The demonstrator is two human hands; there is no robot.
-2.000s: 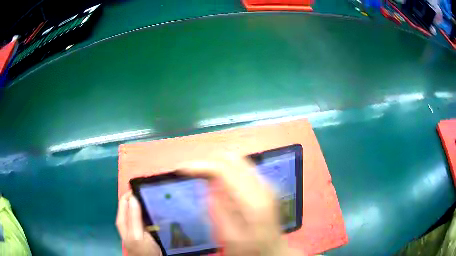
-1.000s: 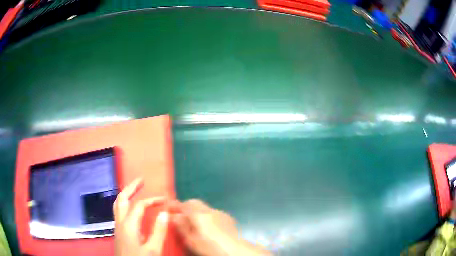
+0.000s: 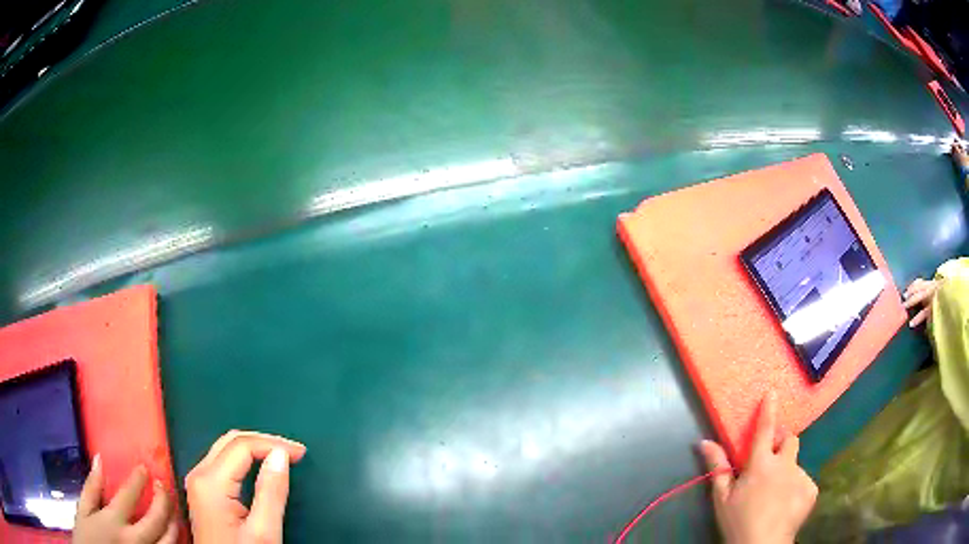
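A tablet point(image 3: 818, 282) with a lit screen lies tilted on an orange-red foam pad point(image 3: 707, 303) at the right. My right hand point(image 3: 760, 489) is at the pad's near edge, index finger extended over it. A thin red cable point(image 3: 664, 496) runs from its thumb down out of the picture; its plug is not seen. My left hand point(image 3: 239, 489) is at the lower left over the green surface, loosely curled, thumb near the fingertip, with nothing seen in it.
Another dark-framed tablet point(image 3: 40, 441) lies on a foam pad point(image 3: 117, 372) at the far left, with another person's hand point(image 3: 125, 515) at its near right corner. At the right edge are a person's yellow sleeve point(image 3: 951, 329) and hand point(image 3: 920, 302). Red items lie at the upper right.
The view has shifted right. The first tablet and pad now lie at the far left, away from my hands. My hands have moved apart, and my right hand has reached another pad.
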